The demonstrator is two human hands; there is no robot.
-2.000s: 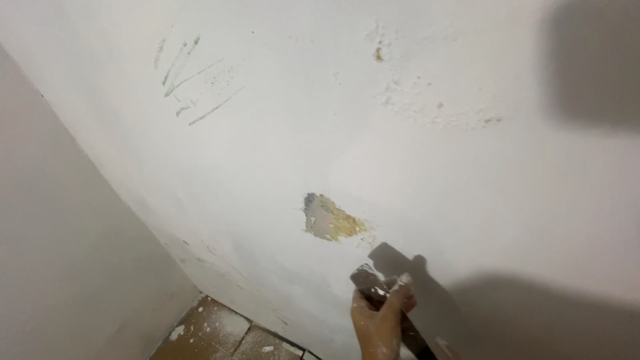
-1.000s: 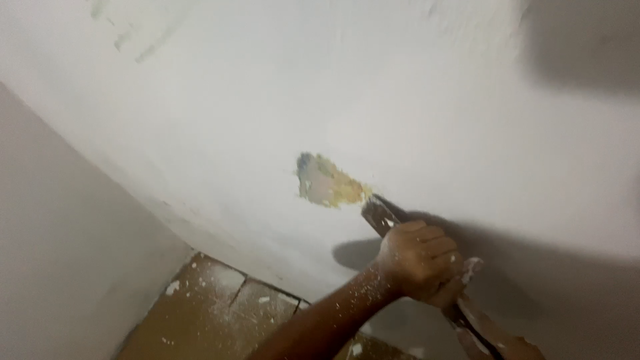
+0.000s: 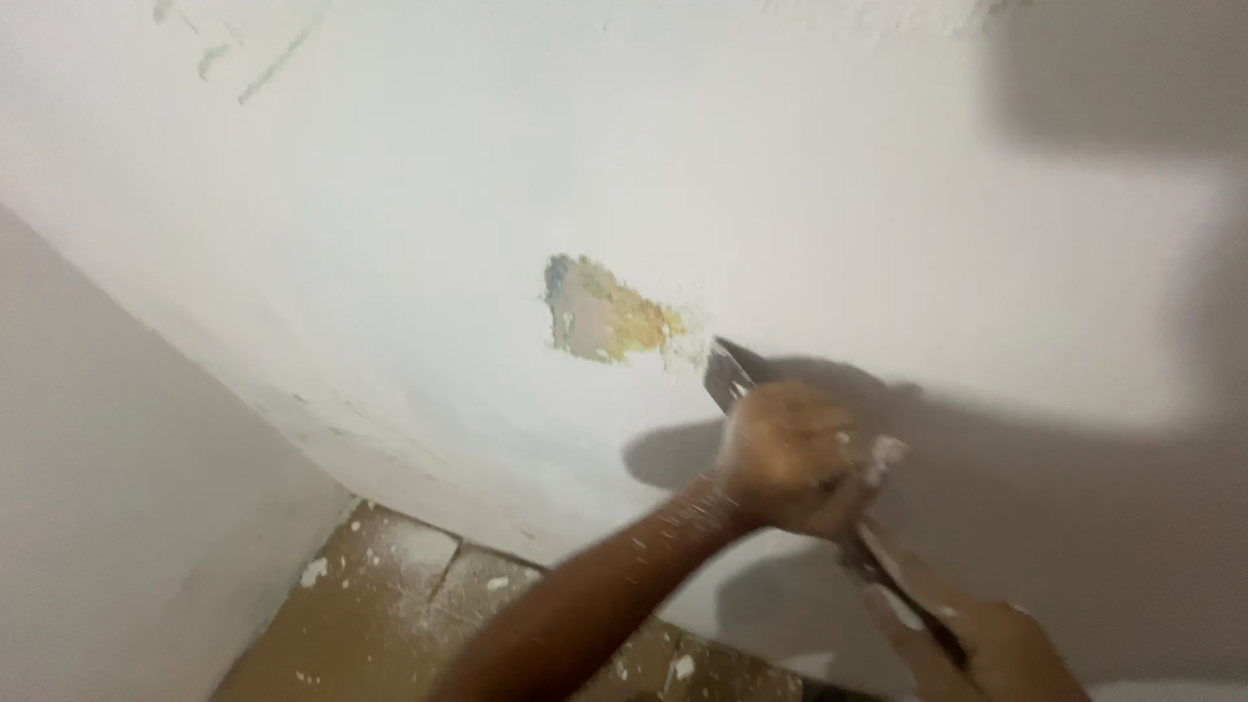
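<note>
My left hand (image 3: pixel 795 458) is closed around the upper part of a scraper (image 3: pixel 731 375) whose flat dark blade meets the white wall (image 3: pixel 439 195). Just left of the blade lies a chipped patch (image 3: pixel 609 317) of bare wall, grey-pink with yellow and a dark blue corner. Lower right, my right hand (image 3: pixel 985 634) grips the rear of the same dark handle. White dust covers my left forearm and specks the fingers, which are blurred. The palms and much of the handle are hidden.
An adjoining wall (image 3: pixel 127 468) meets this one at a corner on the left. The brown tiled floor (image 3: pixel 390 595) below bears white flakes and dust. Scratches (image 3: pixel 278 63) mark the wall at upper left, and rough plaster (image 3: pixel 877 15) shows at the top. Shadows fall on the right.
Two seconds ago one hand was visible on the scraper, below the patch; now both hands hold it and its blade is close to the patch's right end. The view has shifted down and closer.
</note>
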